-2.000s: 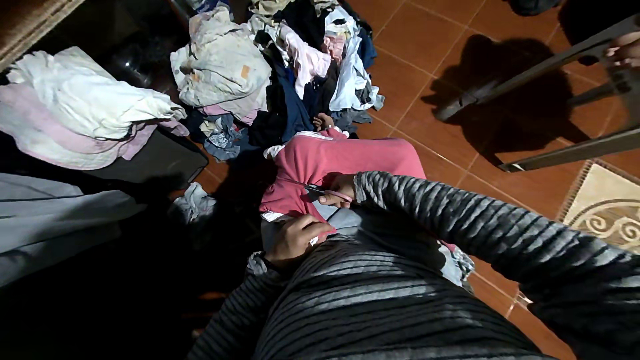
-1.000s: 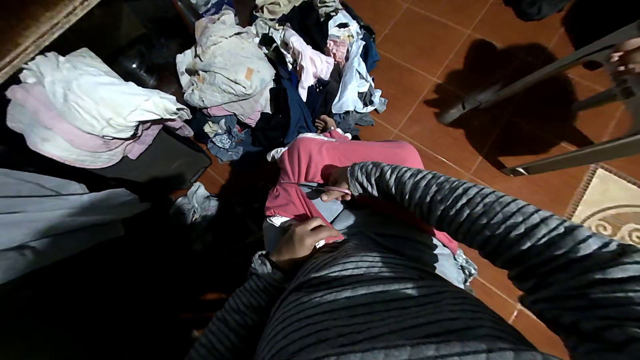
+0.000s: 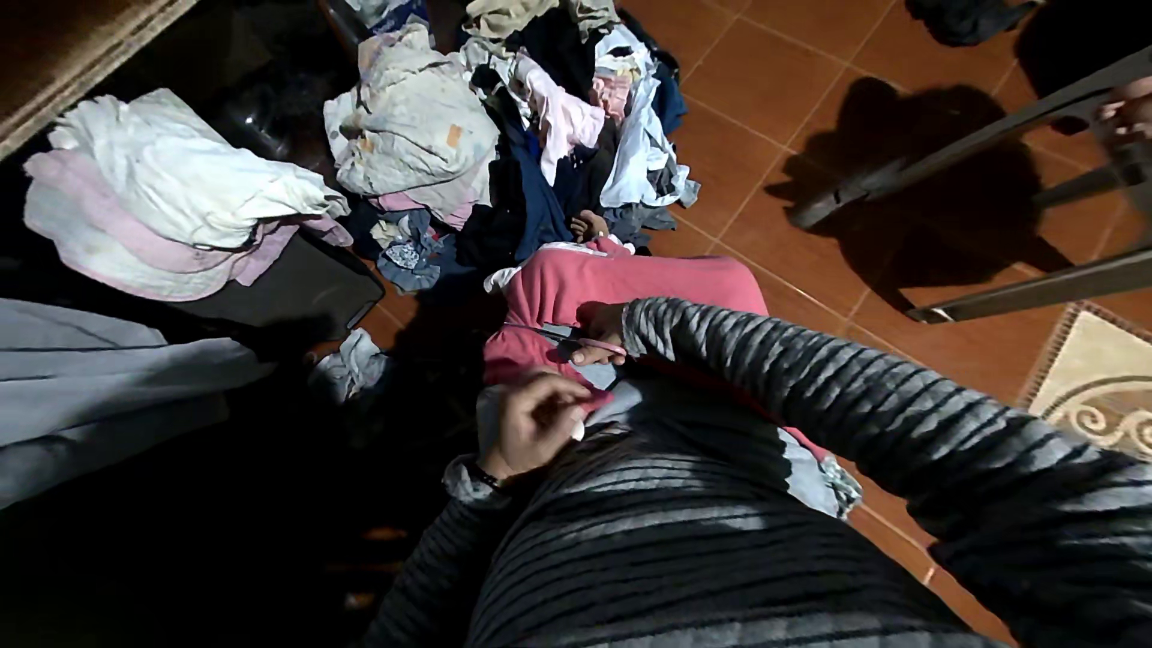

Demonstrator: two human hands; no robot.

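A pink garment (image 3: 648,283) lies across my lap, with grey cloth (image 3: 630,400) beneath it. My right hand (image 3: 601,335) holds scissors (image 3: 598,346) with pinkish handles, their blades pointing left over the pink fabric. Just below and to the left, my left hand (image 3: 538,425) pinches a small edge of pink fabric (image 3: 596,401) between thumb and fingers. Whether the blades are apart is hard to tell. Shadow hides part of the grey cloth.
Beyond the garment lies a heap of mixed clothes (image 3: 558,117). White and pink cloths (image 3: 180,189) rest on a dark surface at left. A small grey cloth (image 3: 353,364) lies nearer. Chair or stool legs (image 3: 990,292) stand on the tiled floor (image 3: 765,72) at right.
My left hand's fingers have curled up from lying flatter on the cloth, and a pink edge now shows between them. My right hand stays in about the same place with the scissors.
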